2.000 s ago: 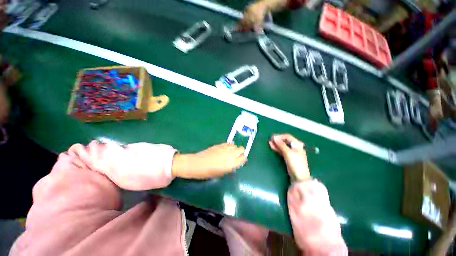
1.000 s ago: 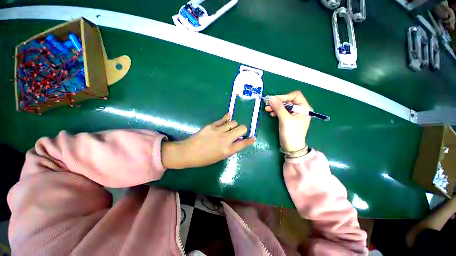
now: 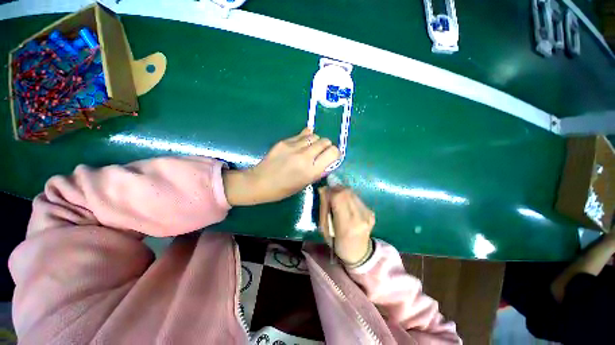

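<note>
A white oval housing (image 3: 331, 75) lies on the green surface in front of me, its wide solid end pointing away, with a blue insert (image 3: 337, 93) in that end. My left hand (image 3: 297, 165) holds the housing's near end against the surface. My right hand (image 3: 345, 219) is just below that end, its fingers closed around a slim pen-like tool (image 3: 330, 228). The tool is blurred and mostly hidden by the fingers; its tip is near the housing's near end, and I cannot tell if they touch.
An open brown box (image 3: 121, 60) of blue cells with red leads stands at the left. Another carton (image 3: 576, 178) with small white pieces is at the right, near a person's arm (image 3: 583, 263). Beyond the white strip (image 3: 404, 64) lie several housings (image 3: 443, 30).
My right hand with the tool has moved from beside the blue insert down to the housing's near end. My left hand still holds the housing. The view has shifted slightly.
</note>
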